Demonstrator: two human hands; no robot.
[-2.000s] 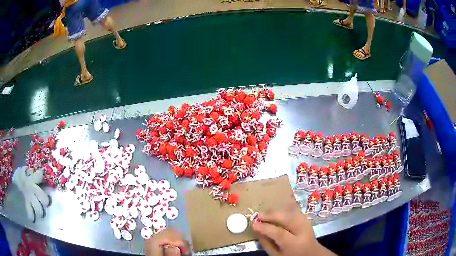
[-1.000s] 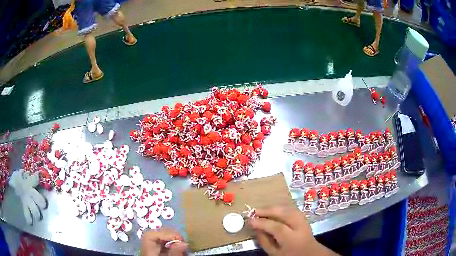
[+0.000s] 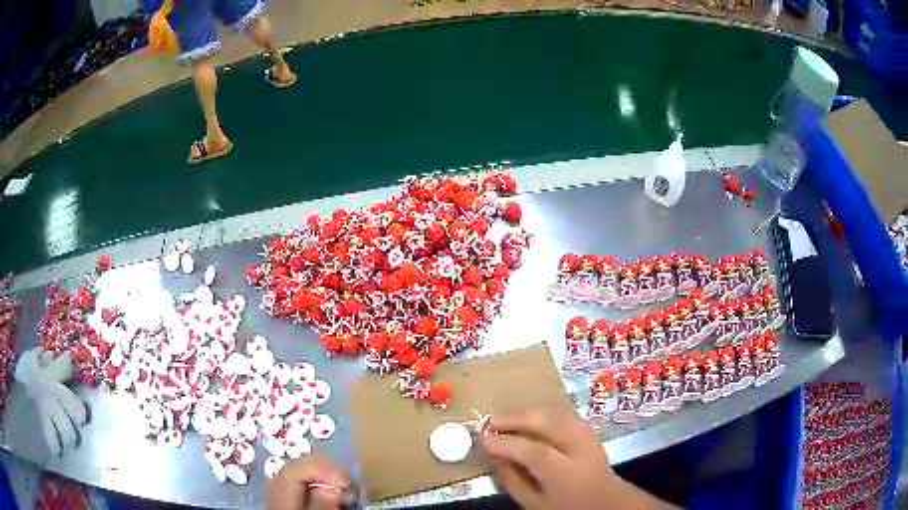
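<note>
My right hand [image 3: 543,453] is bare and pinches a small red-and-white figure body [image 3: 484,423] just right of a plain white round dish [image 3: 451,442] on the brown cardboard mat [image 3: 398,473]. The fingers hide most of the body. My left hand [image 3: 309,482] is at the bottom edge, left of the mat, its fingers closed on a small white-edged piece [image 3: 327,486], probably a base. My left hand is partly cut off by the frame's edge.
A large heap of figure bodies [image 3: 398,264] lies behind the mat. Loose white bases [image 3: 249,398] and a white glove [image 3: 52,398] lie left. Assembled figures [image 3: 672,329] stand in rows at right, near a white squeeze bottle [image 3: 665,174], black slab [image 3: 807,289] and clear drinking bottle [image 3: 792,125].
The view has shifted, so the table's things sit further left. Both hands keep nearly the same pose beside the mat and dish. The person at back right has left the view.
</note>
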